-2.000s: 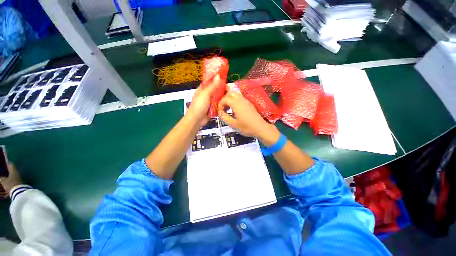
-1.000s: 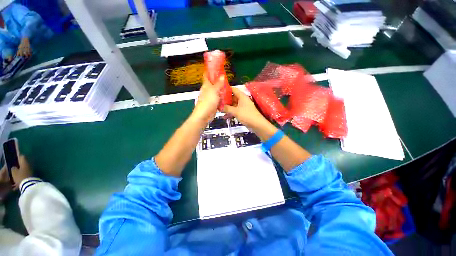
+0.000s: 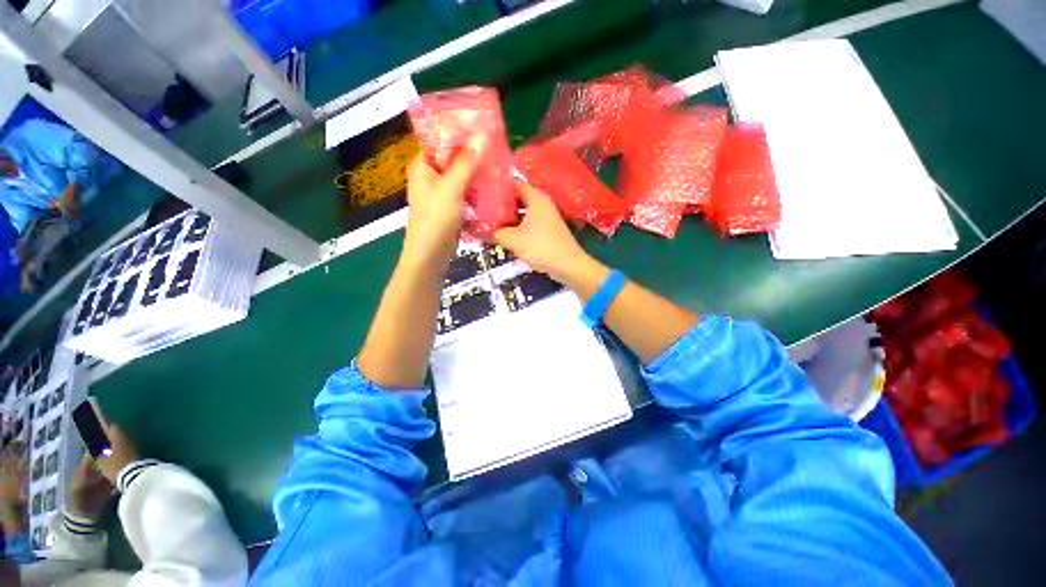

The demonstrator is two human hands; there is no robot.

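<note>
My left hand (image 3: pixel 442 195) is shut on a red bubble bag (image 3: pixel 468 124), held upright above the far end of a white sheet (image 3: pixel 530 390). My right hand (image 3: pixel 539 235) is at the bag's lower right edge, its fingers gripping there; a blue band is on the wrist. Black circuit boards (image 3: pixel 468 306) lie in rows on the sheet's far part, partly hidden under my hands. Whether a board is inside the bag cannot be told. More red bubble bags (image 3: pixel 677 161) lie in a loose heap to the right.
A stack of white trays with black boards (image 3: pixel 172 287) stands at left, by a white post (image 3: pixel 149 138). Yellow rubber bands (image 3: pixel 384 172) lie behind my left hand. White sheets (image 3: pixel 843 149) lie at right. A blue crate (image 3: pixel 923 464) holds red wrap. A person's hand holds a phone (image 3: pixel 92 428).
The view has turned and shifted, showing more of the crate. The red bag, narrow and bunched before, is now spread wider between my hands.
</note>
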